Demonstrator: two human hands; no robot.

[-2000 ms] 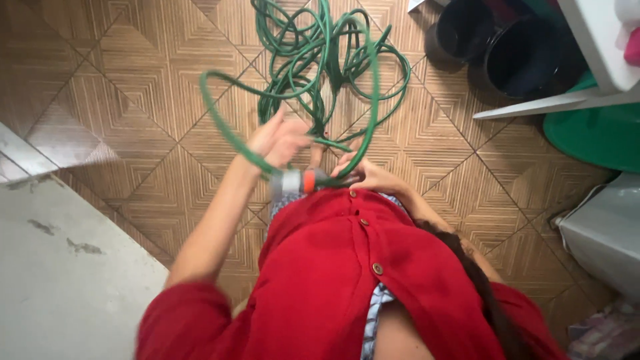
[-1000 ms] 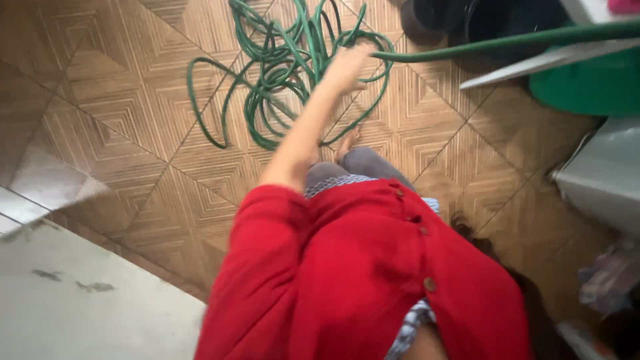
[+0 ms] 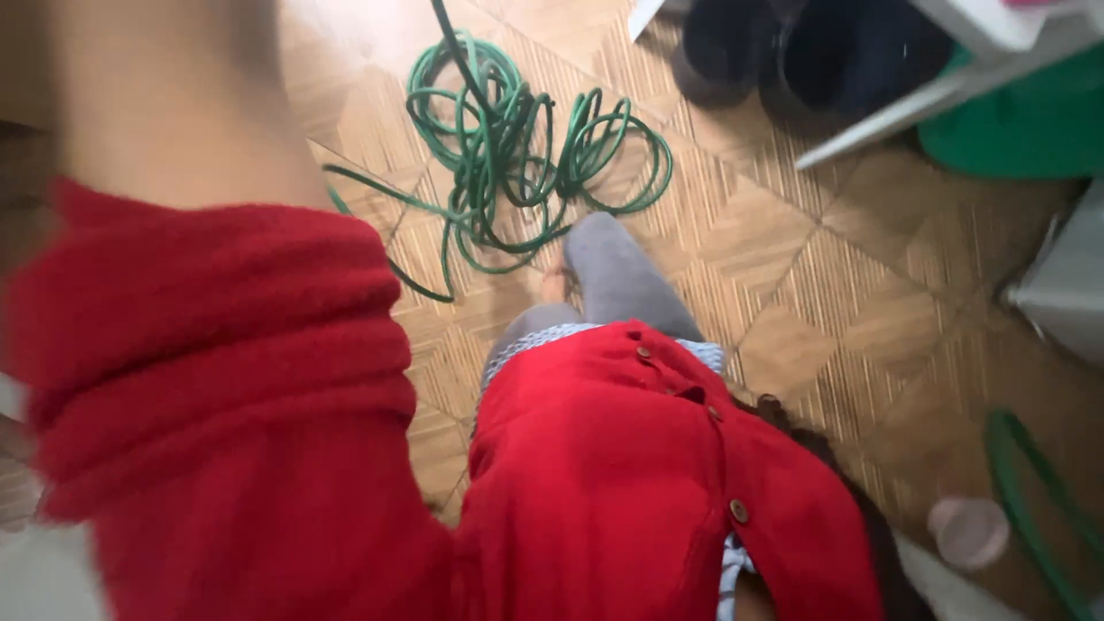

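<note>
A green hose [image 3: 509,164] lies in a loose, tangled heap of loops on the tiled floor ahead of my feet. One length of it rises from the heap and leaves the view at the top. Another green loop hangs at the lower right edge. My left forearm, in a pushed-up red sleeve, fills the upper left, blurred and close to the camera; its hand is beyond the frame. My right hand does not show either, so what the hands hold is hidden.
Dark round containers [image 3: 815,60] stand at the upper right, beside a white shelf or stool leg [image 3: 897,108] and a green plastic basin [image 3: 1018,125]. A pale bin-like object [image 3: 1065,267] is at the right edge. A small pinkish round thing [image 3: 969,531] lies lower right.
The hand seen over the hose heap one second ago has gone out of view, and a raised forearm is now close to the camera. A hose length now rises at the top; a loop shows lower right.
</note>
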